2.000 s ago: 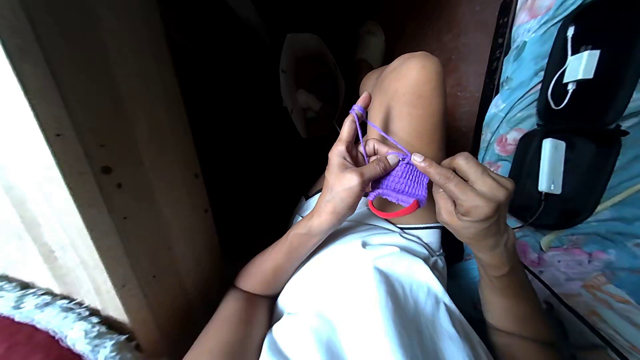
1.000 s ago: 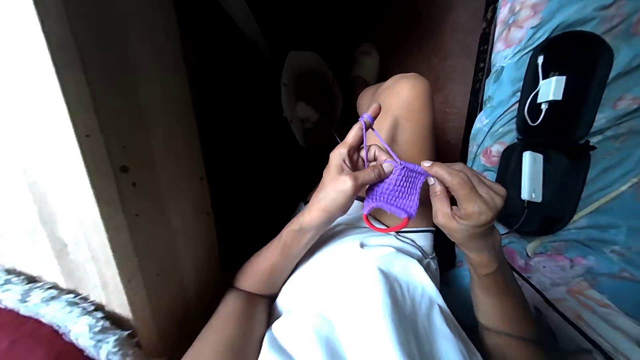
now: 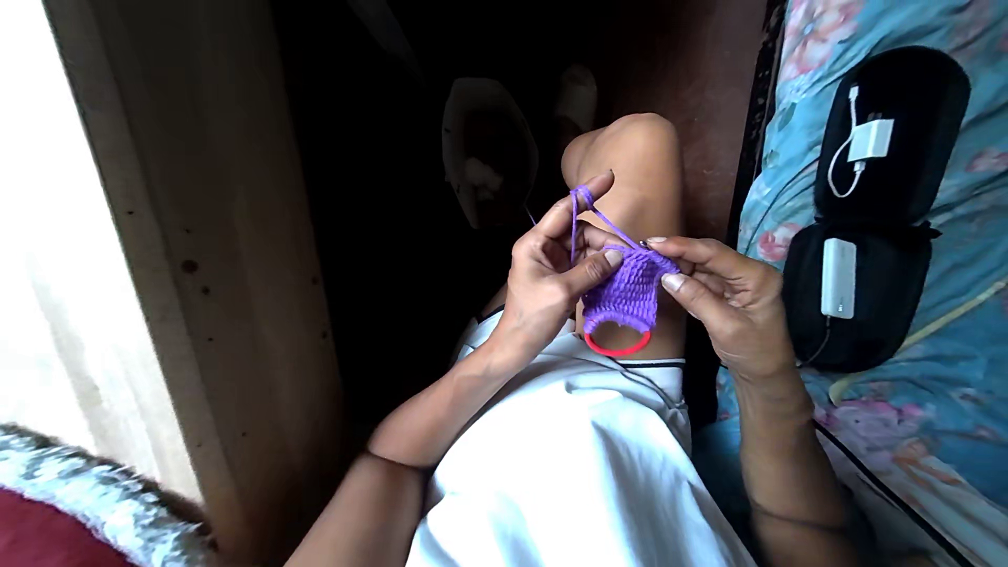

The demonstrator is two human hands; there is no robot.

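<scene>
A small piece of purple crochet work hangs between my hands above the bare thigh. A red ring is joined to its lower edge. My left hand pinches the upper left edge between thumb and fingers, and purple yarn wraps around its raised index finger and runs down to the work. At the upper right corner, my right hand holds the work with thumb and index finger. A small dark tip shows by the right fingertips; the rest of that tool is hidden.
On the flowered blue cloth at right lies an unfolded black case with a white charger and a white power bank. A wooden panel stands at left. A pale container sits in the dark beyond the knee.
The crochet work first hangs flatter and more fully in view, then its upper right corner folds over at my right hand. My right thumb has moved onto that edge.
</scene>
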